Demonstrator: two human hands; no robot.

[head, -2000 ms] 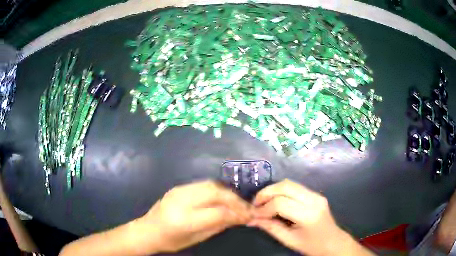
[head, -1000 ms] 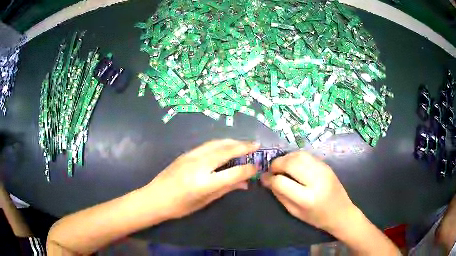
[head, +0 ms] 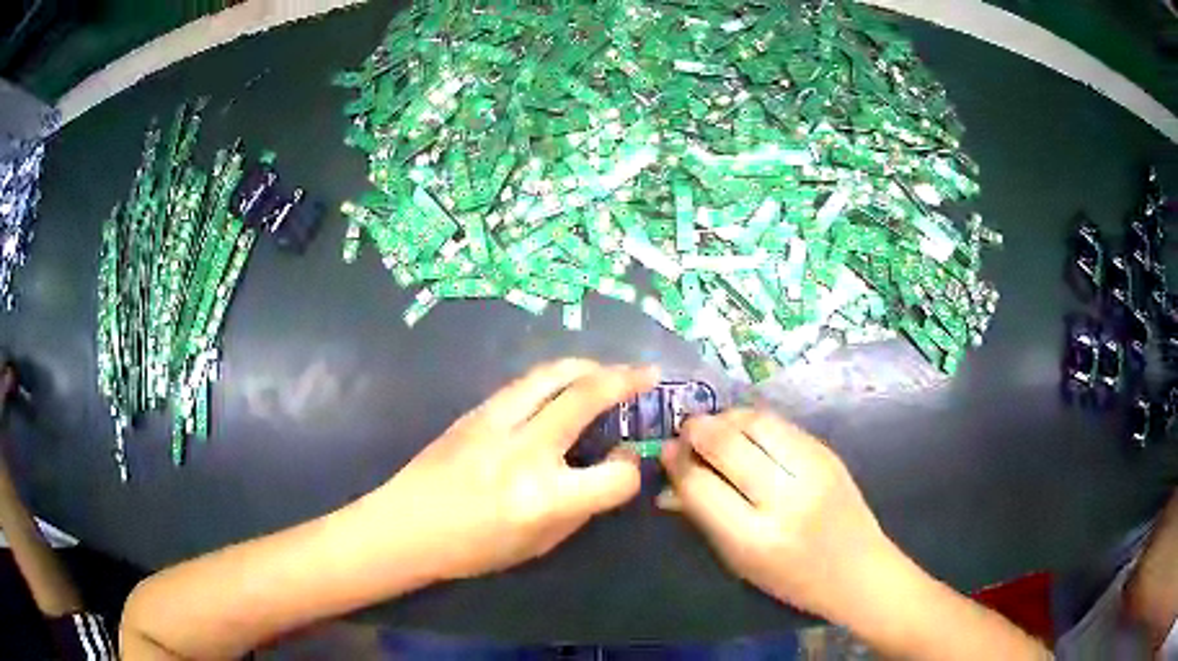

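A black plastic housing [head: 656, 411] with pale metallic lines lies on the dark tabletop between my hands. A small green circuit board [head: 649, 448] shows at its near edge, between my fingertips. My left hand [head: 517, 458] holds the housing's left side with thumb and fingers. My right hand [head: 762, 497] has its fingertips on the housing's right side and near corner, partly covering it. A small pale tip shows under the right fingers; I cannot tell what it is. A large loose heap of small circuit boards [head: 672, 168] lies just beyond.
Long uncut board strips [head: 168, 284] lie at left, with dark housings [head: 274, 209] beside them. More housings [head: 1124, 310] stand at right. Silvery parts [head: 16, 213] lie at far left. A white edge strip [head: 168, 67] curves behind. Other people's arms [head: 36, 549] show at both sides.
Since two seconds ago, my hands have moved forward from near my body onto the housing. A green board now shows at its near edge. In the last second my left fingers have spread slightly, uncovering more housing.
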